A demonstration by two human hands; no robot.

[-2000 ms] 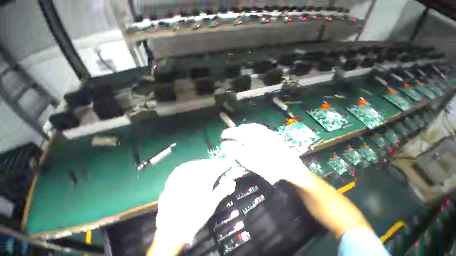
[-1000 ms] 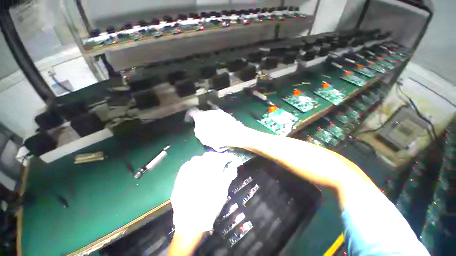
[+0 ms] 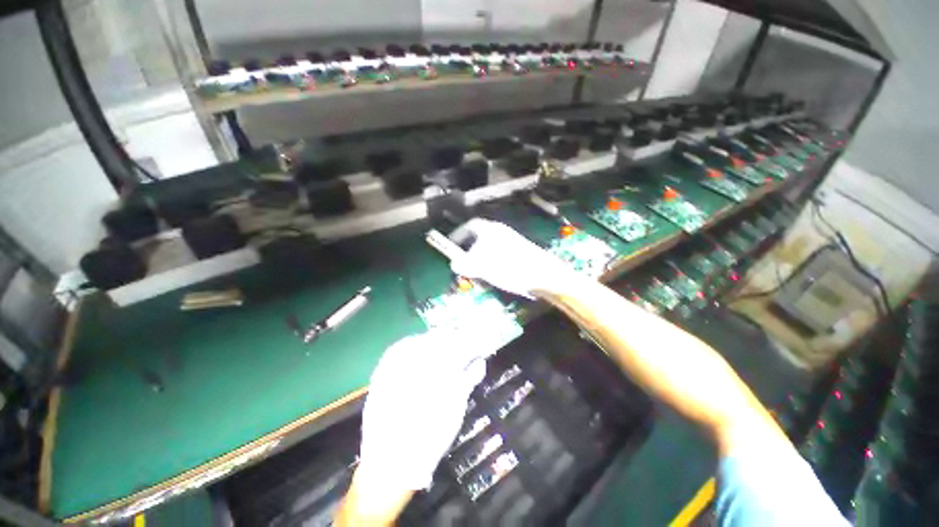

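My left hand [image 3: 417, 407], in a white glove, grips the near edge of a green circuit board [image 3: 468, 317] at the shelf's front edge. My right hand [image 3: 505, 257], also gloved, is just behind the board's orange spot and holds a small pale stick [image 3: 445, 245] at its fingertips. Whether the stick touches the board cannot be told. The black slotted tray [image 3: 577, 412] lies below my hands at the shelf front, with several boards standing in it.
A white plug-in stick [image 3: 338, 314] and a tan strip [image 3: 212, 299] lie on the green shelf [image 3: 237, 381] to the left. More boards [image 3: 583, 252] lie in a row to the right. Black adapters [image 3: 329, 198] line the back. A lower shelf of boards shows at right.
The board is now more exposed between my hands. My right hand has moved off it, to its back edge, with a pale stick showing in the fingers. The view has shifted.
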